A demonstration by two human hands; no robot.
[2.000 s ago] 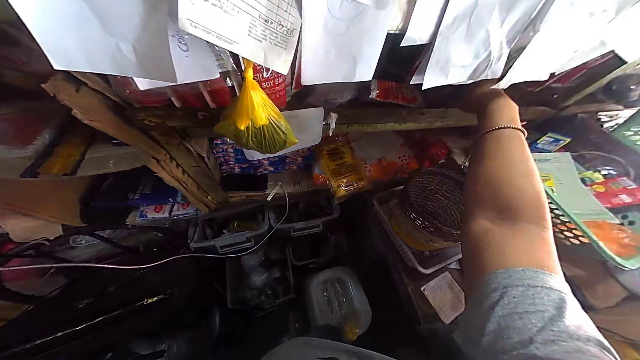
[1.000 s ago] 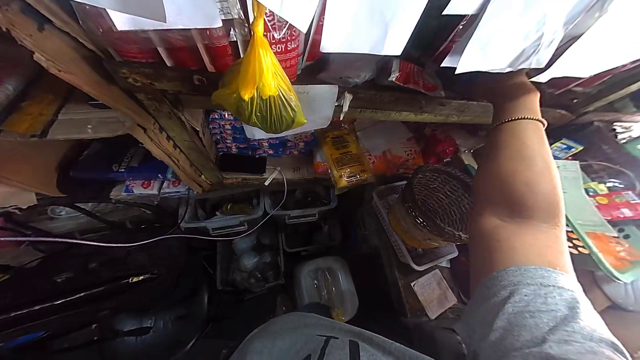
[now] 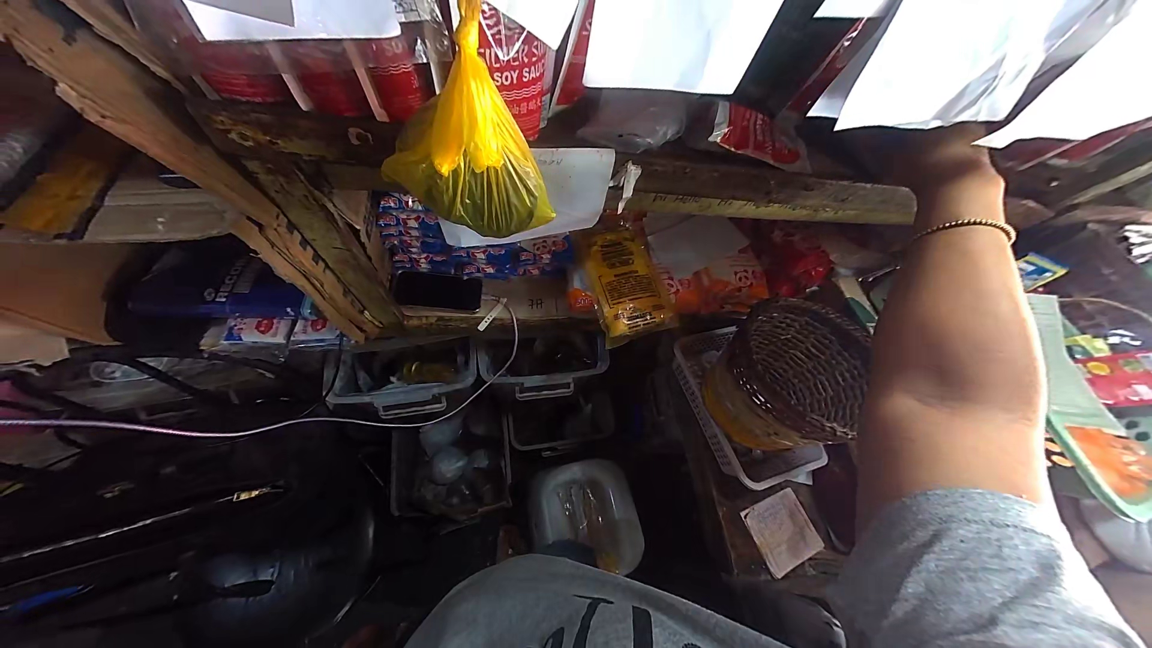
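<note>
My right arm reaches up and forward at the right, with a beaded bracelet (image 3: 967,229) on the wrist. Only the back part of my right hand (image 3: 940,153) shows; its fingers are hidden behind hanging white sheets (image 3: 936,63) at the upper shelf, so what it touches cannot be seen. A knotted yellow plastic bag (image 3: 477,153) hangs left of it, before red soy sauce packs (image 3: 520,76). My left hand is out of view. Between the bag and my arm, a yellow packet (image 3: 627,279) hangs below the wooden shelf beam (image 3: 774,193).
A woven basket (image 3: 801,364) sits in a white plastic tray (image 3: 720,441) beside my forearm. Below the lower shelf are clear plastic bins (image 3: 405,396) and a translucent tub (image 3: 587,513). A white cable (image 3: 270,430) crosses the left side near a black phone (image 3: 438,292). A rough wooden post (image 3: 198,171) slants at the left.
The view has tilted lower, bringing more of my grey shirt into sight. My right arm stays raised, its hand still partly behind the hanging sheets.
</note>
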